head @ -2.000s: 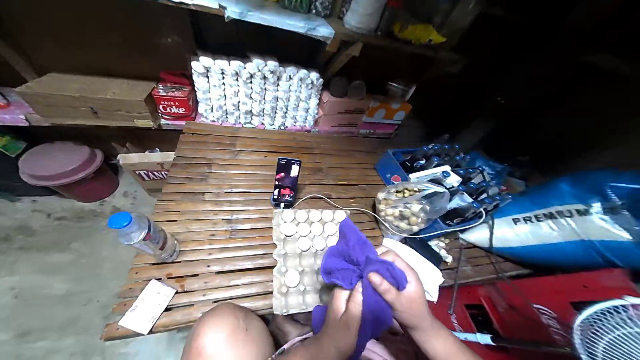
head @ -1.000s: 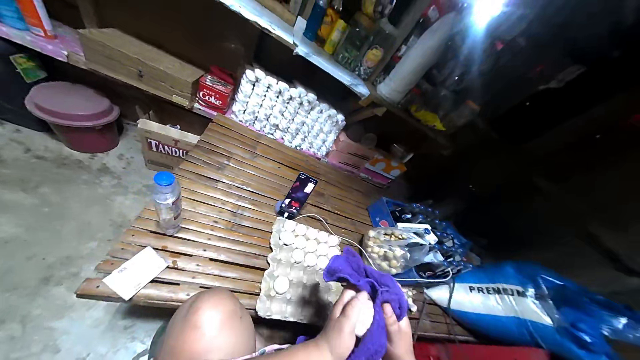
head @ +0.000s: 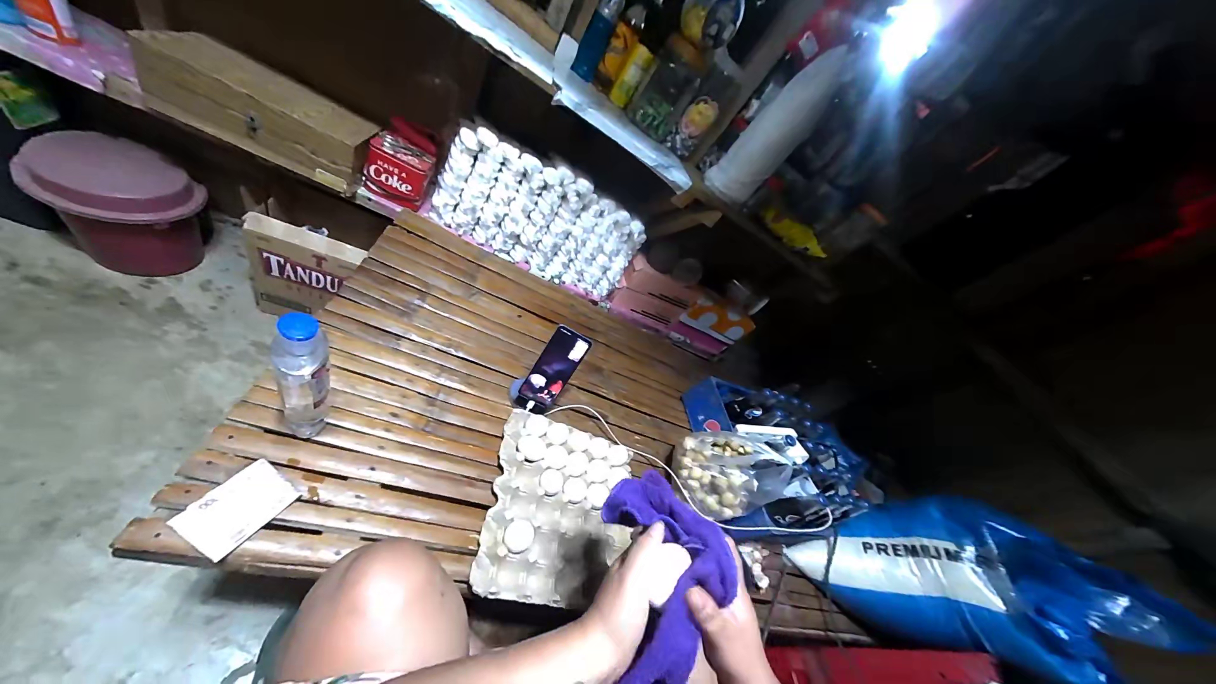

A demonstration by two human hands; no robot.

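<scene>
My left hand (head: 627, 589) is closed around a white egg (head: 668, 573), above the right edge of the egg tray. A purple cloth (head: 693, 541) wraps the egg's far side, and my right hand (head: 730, 617) grips that cloth, thumb toward the egg. Under and left of my hands lies a grey pulp egg tray (head: 541, 560), with several white eggs (head: 573, 464) in its far rows and one egg (head: 519, 536) alone nearer me. A phone (head: 556, 369) with a white cable lies beyond the tray. Right of the tray is a plastic bag of small round pale items (head: 717, 480).
On the slatted bamboo table (head: 408, 380) stand a blue-capped bottle (head: 302, 380) and a paper (head: 234, 509). Blue crates of bottles (head: 807, 446) and a blue sack (head: 1007, 570) are at right. Stacked white bundles (head: 537, 209) stand beyond the table, near a lidded bucket (head: 114, 209).
The view has swung to the side. The egg in my left hand shows more than two seconds ago, when the purple cloth covered most of what my hands held.
</scene>
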